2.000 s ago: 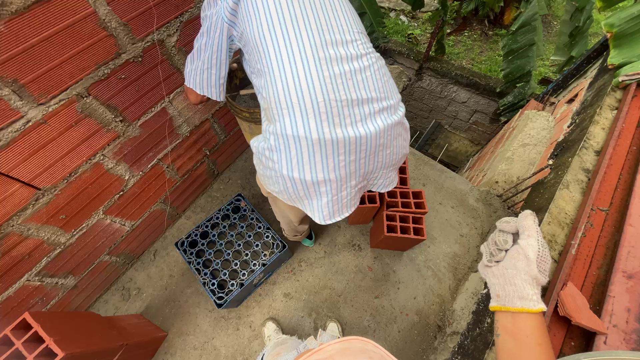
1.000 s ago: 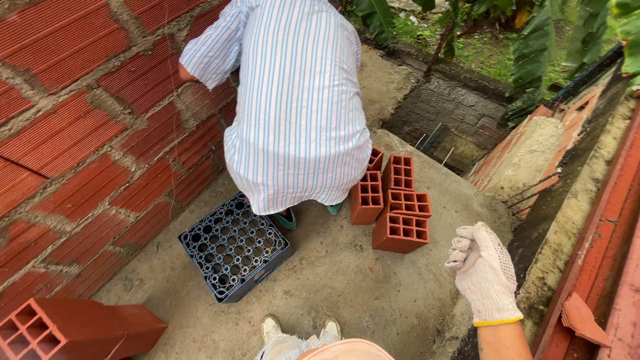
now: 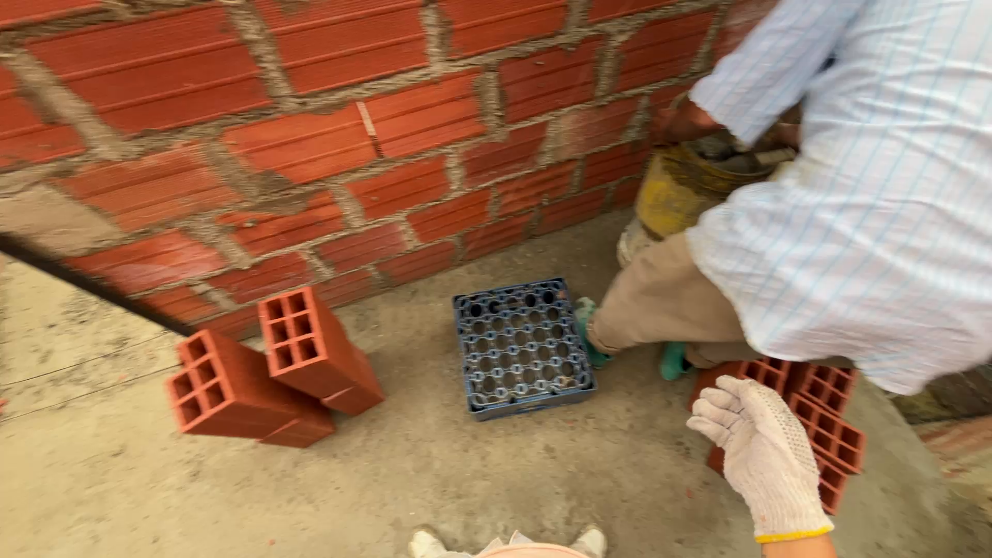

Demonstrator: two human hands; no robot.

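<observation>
My right hand (image 3: 759, 457), in a white knit work glove with a yellow cuff, is raised at the lower right with its fingers slightly curled and nothing in its grasp. Behind it, hollow red clay bricks (image 3: 833, 434) stand on the concrete floor, partly hidden by the glove. My left hand is out of view. A blue plastic bottle crate (image 3: 523, 349) rests on the floor near the middle. To its left, more hollow clay bricks (image 3: 240, 395) (image 3: 322, 353) stand upright.
A co-worker in a striped shirt (image 3: 868, 217) bends over a yellow bucket (image 3: 678, 190) at the upper right, beside the crate. A wall of red clay bricks with mortar joints (image 3: 418, 124) runs across the back. A dark straight bar (image 3: 93, 287) slants in at the left.
The view has swung left and shows more of the brick wall and the left bricks. The co-worker's bucket, hidden one second ago, is visible. My gloved right hand stays raised.
</observation>
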